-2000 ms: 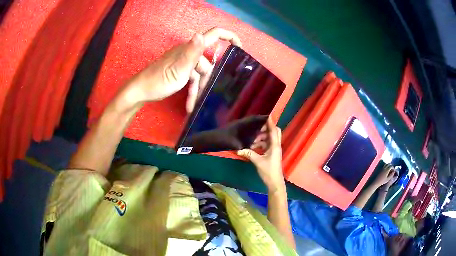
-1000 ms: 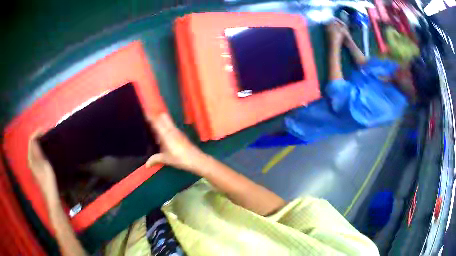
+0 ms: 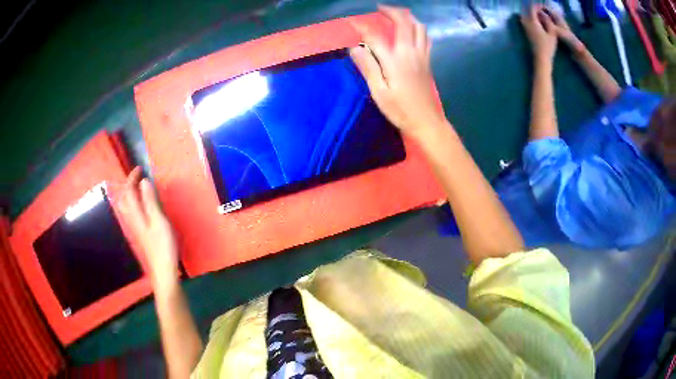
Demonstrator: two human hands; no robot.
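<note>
A tablet [image 3: 296,133] lies flat on an orange-red foam pad [image 3: 311,207] in front of me. Its screen is lit with a blue picture and strong glare at the upper left. A small white label sits at its near left corner. My right hand [image 3: 396,74] is at the tablet's far right corner, fingers apart, thumb by the tablet's edge, other fingers over the pad. My left hand [image 3: 150,229] is between this pad and a second pad [image 3: 111,311] at the left, fingers spread, near the edge of a dark tablet [image 3: 85,252]; fingertip contact is unclear.
A stack of foam pads [image 3: 26,326] stands at the far left edge. The pads lie on a dark green bench top [image 3: 74,66]. A co-worker in blue [image 3: 608,178] is at the right, both hands on the bench. Grey floor with a yellow line lies at the lower right.
The view has shifted right. My hands have left the dark tablet at the left, which lies on its pad. My right hand has moved onto the neighbouring tablet, whose screen has turned from dark to blue.
</note>
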